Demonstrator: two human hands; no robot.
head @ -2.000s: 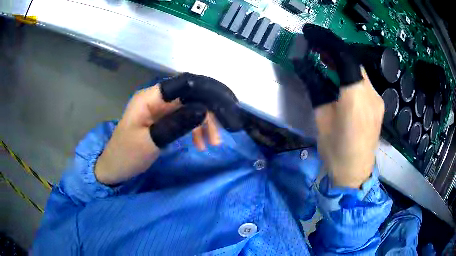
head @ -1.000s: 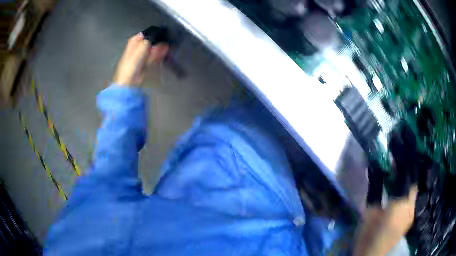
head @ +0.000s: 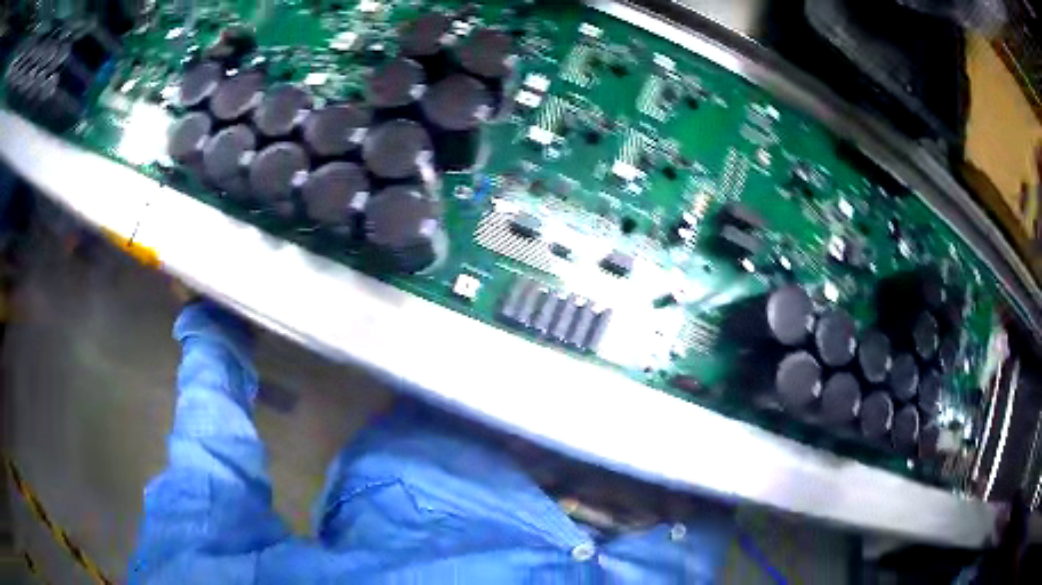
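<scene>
A large green printed circuit board [head: 714, 114] lies inside the long conveyor rail [head: 457, 360]. A short row of grey box capacitors [head: 556, 314] stands at its near edge. One cluster of black electrolytic capacitors [head: 278, 171] stands to the left and another [head: 840, 337] to the right. My left sleeve [head: 206, 400] reaches up to the underside of the rail at the left; the hand beyond the cuff cannot be seen. My right hand is not in view. The picture is blurred in places.
A tan tray or box [head: 1006, 131] and dark objects [head: 874, 51] lie beyond the far rail at the top right. More dark parts [head: 51, 74] are at the far left of the board. Yellow-black tape [head: 51, 526] marks the grey floor at the lower left.
The view has swung, and the board now spans the picture. My left hand, seen above the floor before, has gone out of sight at the rail. My right hand has left the view.
</scene>
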